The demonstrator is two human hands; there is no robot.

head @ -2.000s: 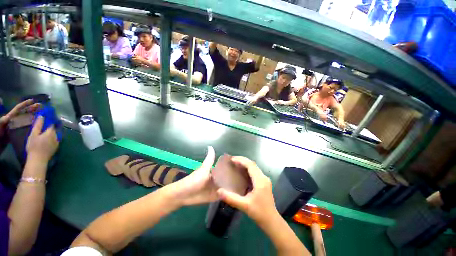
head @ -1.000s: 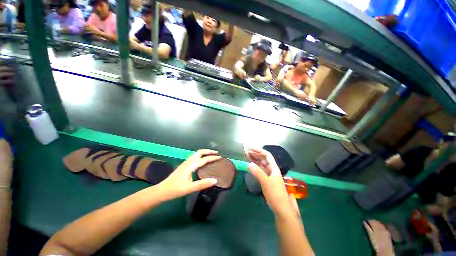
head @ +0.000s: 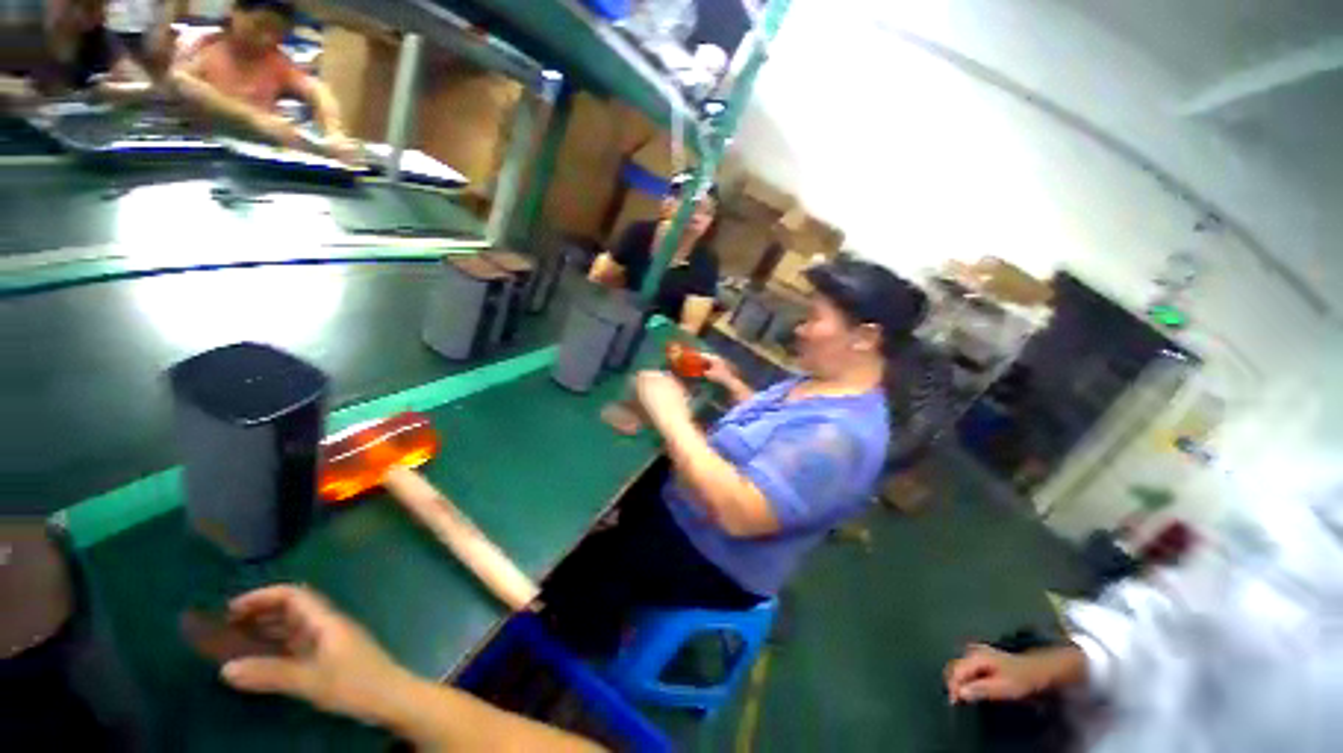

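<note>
A dark grey speaker cabinet [head: 248, 456] with a black top stands upright at the left, by the green edge rail. The mallet lies right of it, its orange head [head: 379, 455] close to the cabinet and its pale handle pointing toward the lower right. My right hand [head: 307, 650] is low at the left, below the cabinet, fingers partly curled. A blurred brown flat piece [head: 221, 636] is at its fingertips; I cannot tell whether it is held. Another cabinet with a brown top [head: 27, 589] is cut off at the left edge. My left hand is out of view.
More cabinets stand on the belt [head: 469, 306] and by the rail [head: 589, 338]. A person in blue [head: 803, 449] sits at the right on a blue stool [head: 692, 647], holding an orange mallet head [head: 686, 359]. Another person's hand [head: 1002, 674] shows lower right. A blue frame lies below the bench edge.
The view has swung right. My left hand, the loose panel row and the white bottle have left it. My right hand is now lower, below the black-topped cabinet.
</note>
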